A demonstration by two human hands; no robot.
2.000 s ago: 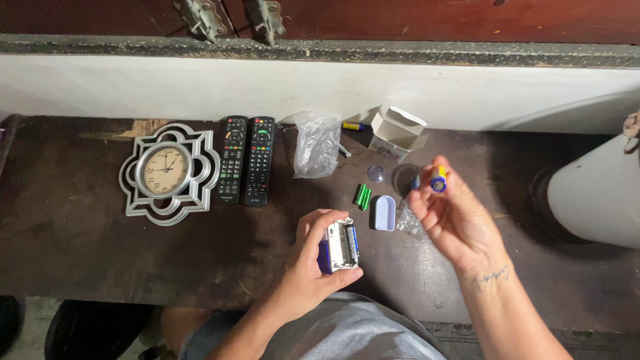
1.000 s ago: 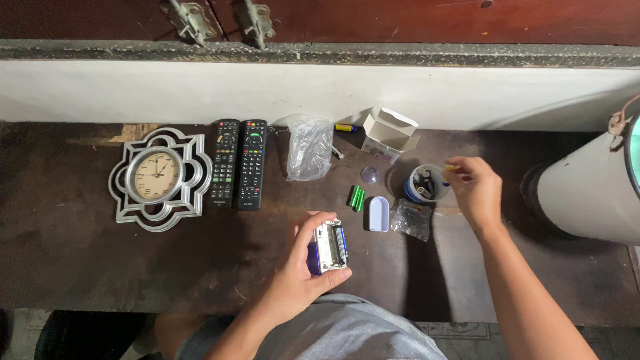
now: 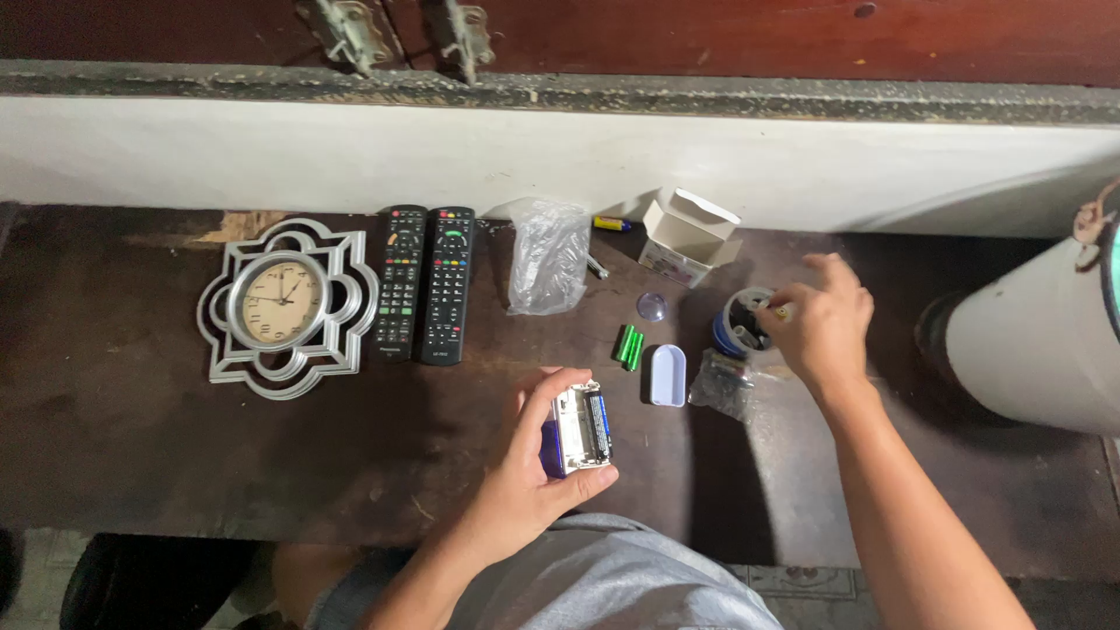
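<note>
My left hand [image 3: 542, 446] holds a small blue and white battery device [image 3: 573, 429] with its compartment uncovered; a black and blue battery [image 3: 598, 426] lies in its right side. My right hand [image 3: 822, 324] is over a round tub [image 3: 724, 333] of batteries, with a small battery [image 3: 781, 312] at its fingertips. Left of the tub are two green batteries [image 3: 629, 347], a pale lilac plastic cover [image 3: 668, 376] and a small clear dome [image 3: 651, 306]. A plastic bag with dark contents [image 3: 723, 385] lies just below the tub.
A silver-framed clock [image 3: 282, 300] and two remote controls [image 3: 448, 289] lie on the left. Behind are a crumpled clear bag [image 3: 549, 258], a yellow and blue battery [image 3: 611, 224] and an opened white carton [image 3: 687, 236]. A large white container [image 3: 1024, 332] stands at the right.
My right hand has moved from in front of the tub, where it held a yellow and blue battery, to over the tub. My left hand still holds the device.
</note>
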